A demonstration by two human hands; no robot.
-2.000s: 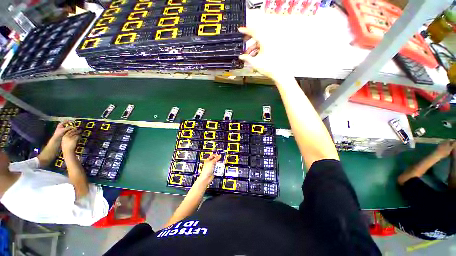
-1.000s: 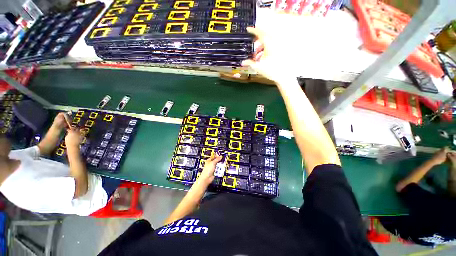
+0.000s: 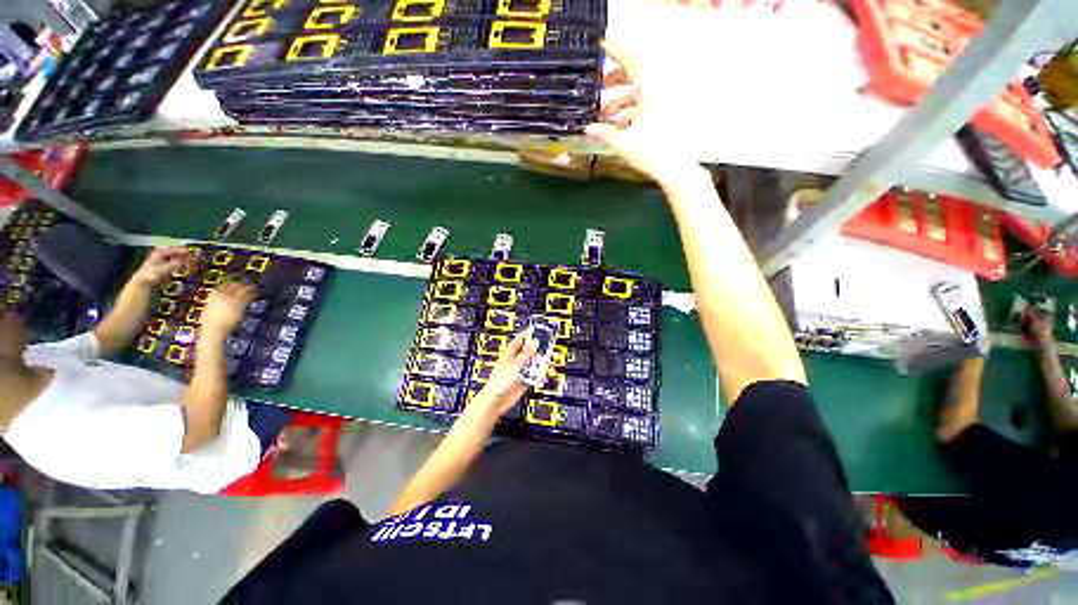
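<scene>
My left hand (image 3: 511,369) holds a pale phone board with a dark screen (image 3: 539,351) over the middle of the parts tray (image 3: 603,428). The tray lies on the green bench and holds rows of black housings, many with yellow frames. My right hand (image 3: 617,99) is raised at the right end of the stacked trays (image 3: 408,99) on the shelf. Its fingers are at the stack's edge, bent and apart; glare washes out part of the hand, and whether it grips a tray cannot be told.
Several phone boards (image 3: 375,236) lie along the green belt behind the rail. A person in white (image 3: 130,420) works at another tray (image 3: 287,325) at left. A slanted shelf post (image 3: 881,166), red bins (image 3: 928,240) and another person's arm (image 3: 963,396) are at right.
My left hand has lifted slightly, and the board in it now shows clearly above the tray. My right hand stays at the stack's edge. The neighbour's hands at left have moved apart.
</scene>
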